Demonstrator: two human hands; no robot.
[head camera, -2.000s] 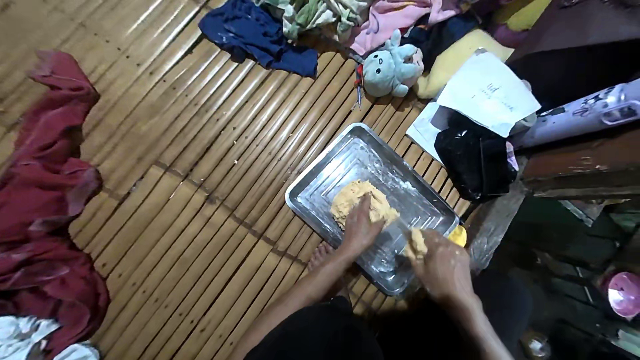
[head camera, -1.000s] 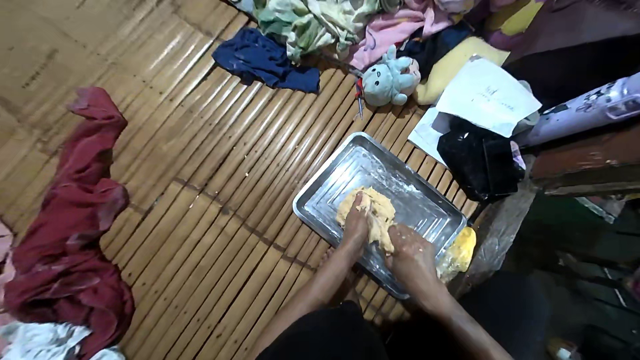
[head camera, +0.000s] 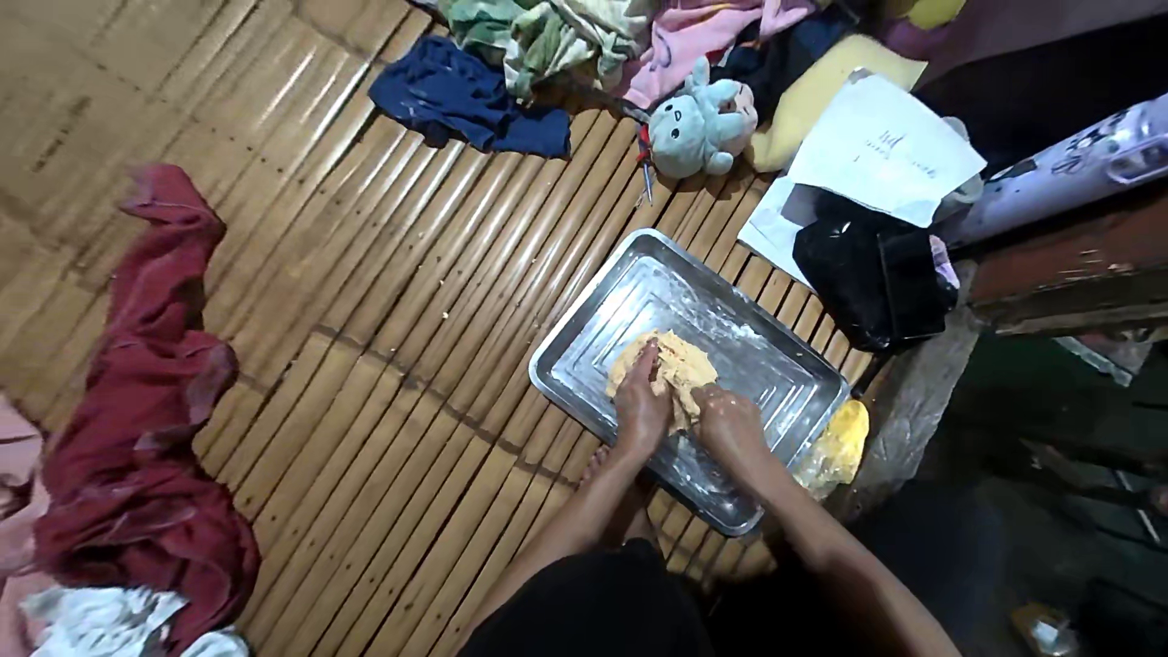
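Note:
A rectangular metal tray (head camera: 785, 360) with a pale floury film lies on a bamboo slat floor. On its base rests a lump of yellowish dough (head camera: 680, 358), rough and uneven. My left hand (head camera: 641, 401) presses on the dough's left part, fingers pointing away from me. At the dough's lower right side, my right hand (head camera: 730, 422) is curled against it, its fingertips hidden. Whether either hand grips a piece of dough cannot be made out. Just off the tray's right corner is a clear plastic bag with something yellow (head camera: 844, 438).
A dark red cloth (head camera: 151, 411) lies at the left. Beyond the tray are a navy cloth (head camera: 470, 100), a light blue plush toy (head camera: 698, 128) and other clothes. A black bag (head camera: 876, 283) and a paper with writing (head camera: 881, 151) sit right of the tray, by a wooden edge.
My right hand held a piece of dough apart from the lump two seconds ago; it is now against the lump, close to my left hand. The view has shifted slightly.

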